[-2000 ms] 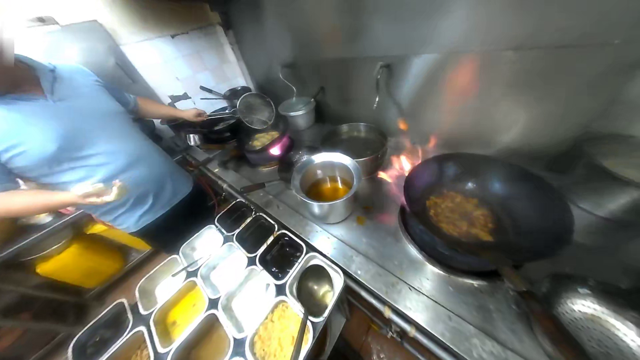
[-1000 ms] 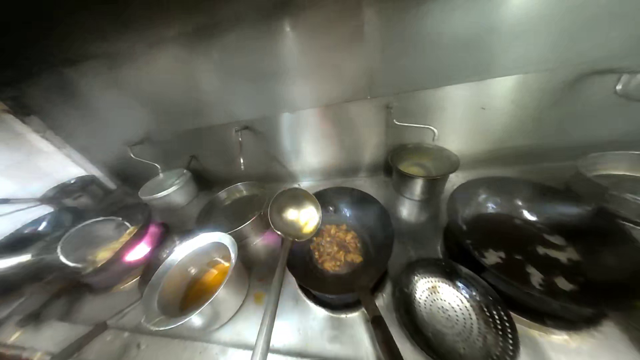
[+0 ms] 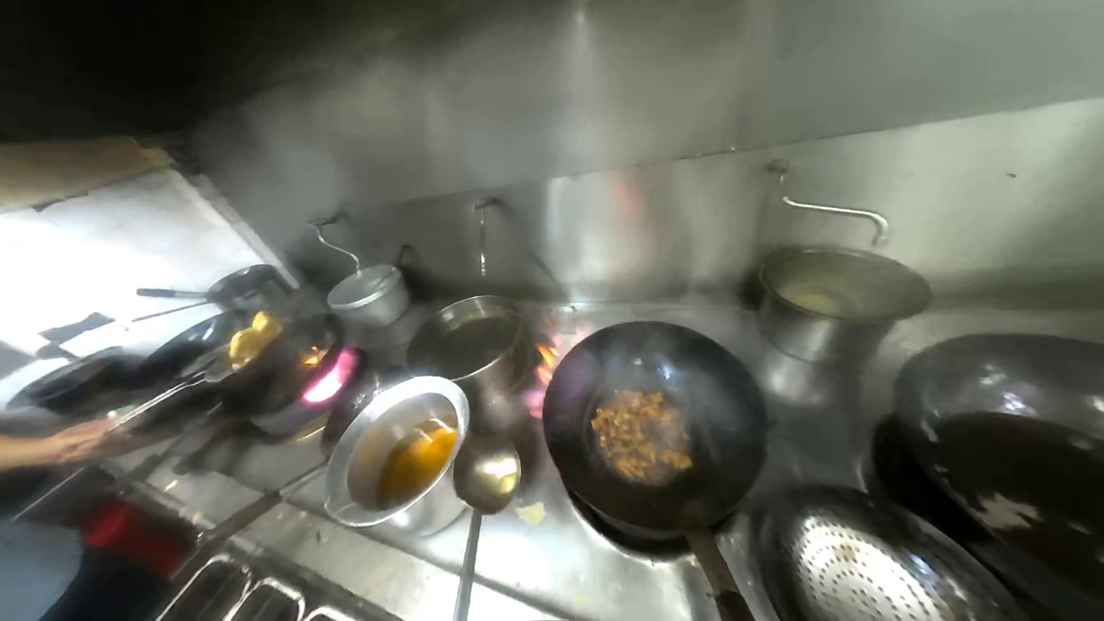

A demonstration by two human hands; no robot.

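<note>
Neither of my hands shows in the head view. A black wok sits on a burner at the centre with browned food pieces in its bottom, and its handle runs down to the lower edge. Left of it, a metal ladle has its bowl beside a metal pot of orange-brown oil or liquid; the ladle's handle leaves the view at the bottom. What holds either handle is hidden. Flames rise at the wok's left side.
A perforated strainer and a larger wok stand at the right. Behind are a deep pot and a wide pan below wall taps. At the left, another person's hand holds a tool with yellow food.
The ladle has moved from beside the wok's left rim to a spot next to the oil pot. Flames show again at the wok's left. The other person's hand has come into view.
</note>
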